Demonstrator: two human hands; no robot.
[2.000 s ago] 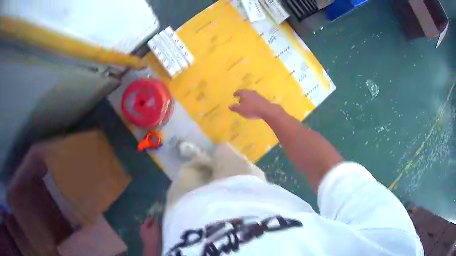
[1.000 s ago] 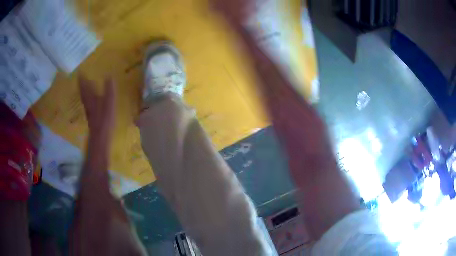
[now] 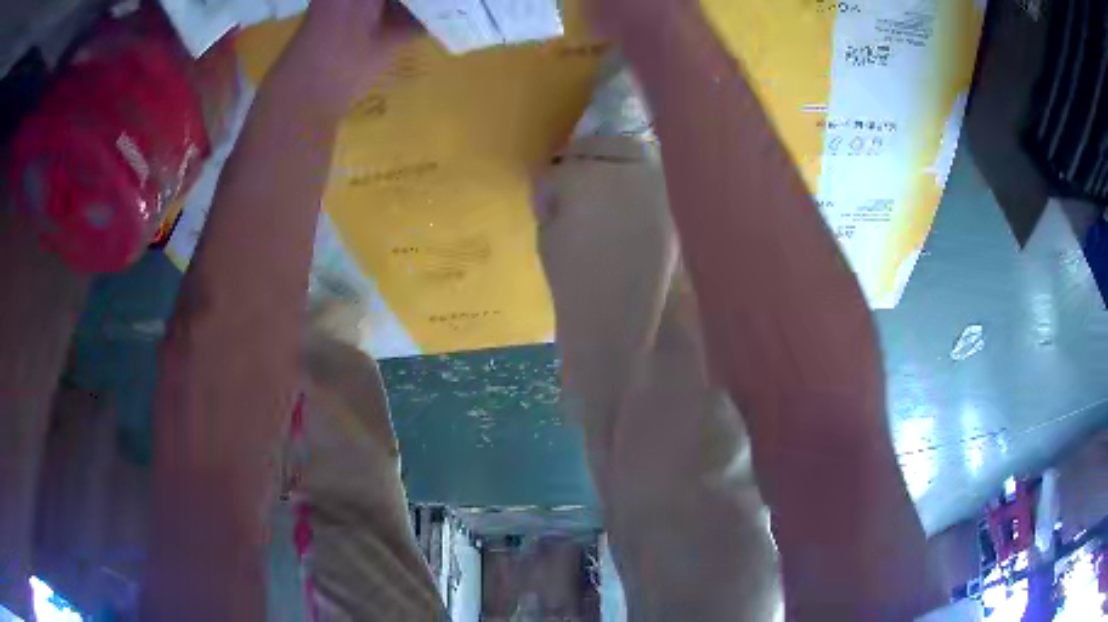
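White retail boxes (image 3: 486,17) show at the top edge, partly cut off, above the yellow floor sheet (image 3: 425,231). My left hand (image 3: 355,24) is blurred at their left end and seems to touch them. My right hand (image 3: 626,15) is blurred and cut off by the top edge, just right of the boxes. The fingers of both hands are hidden or out of the picture, so their grip cannot be told.
A shiny red roll (image 3: 116,152) lies at the upper left. My shoe (image 3: 614,103) is on the sheet between my arms. A dark striped thing (image 3: 1075,97) stands at the upper right. The green floor (image 3: 486,407) shows below the sheet.
The view has shifted and tilted. Both arms now reach to the top edge, on either side of white boxes. Earlier my left hand was open over the sheet, left of my shoe.
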